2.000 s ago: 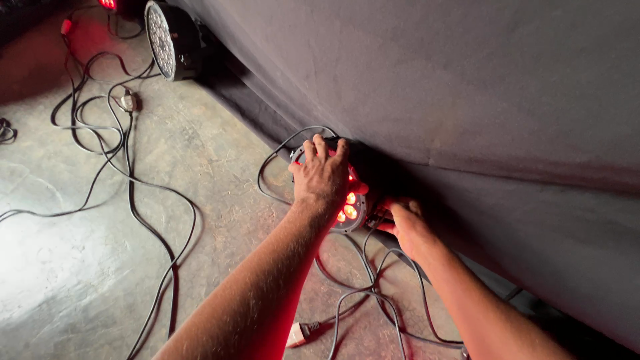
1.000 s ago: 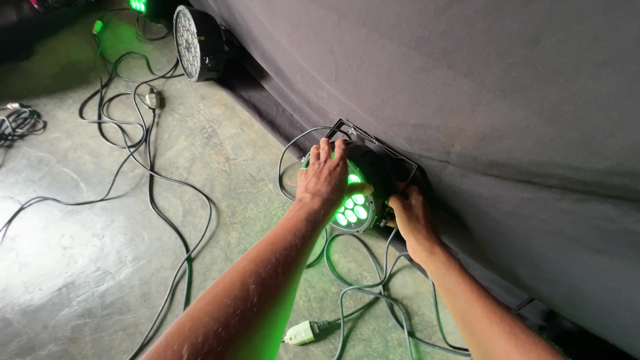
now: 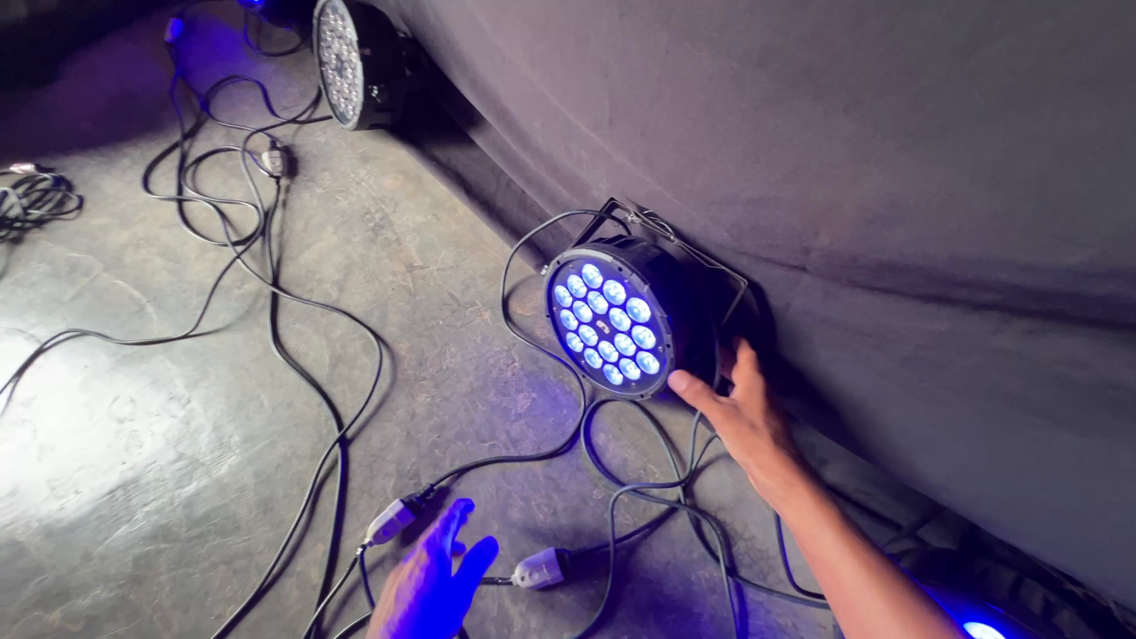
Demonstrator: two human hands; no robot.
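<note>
A round black LED par light [image 3: 608,324] with a metal bracket [image 3: 679,238] rests on the floor against dark cloth, its many lenses glowing blue-violet. My right hand [image 3: 741,399] is at its lower right side, thumb by the front rim; the other fingers are partly hidden behind the housing, and a firm grip cannot be confirmed. My left hand [image 3: 439,577] is low in the view, lit blue, fingers apart and holding nothing. It is between two pale cable connectors, one at its upper left [image 3: 390,521] and one at its right [image 3: 540,569].
Black cables [image 3: 340,444] loop across the concrete floor. A second par light [image 3: 340,67], unlit, stands at the upper left near another connector [image 3: 275,160]. A cable coil [image 3: 35,202] lies at the far left. Dark cloth [image 3: 843,160] hangs along the right; a lit lamp [image 3: 983,630] shows bottom right.
My left hand has left the top of the light and moved down toward the connectors. My right hand remains beside the housing. The glow went from red to green to blue-violet.
</note>
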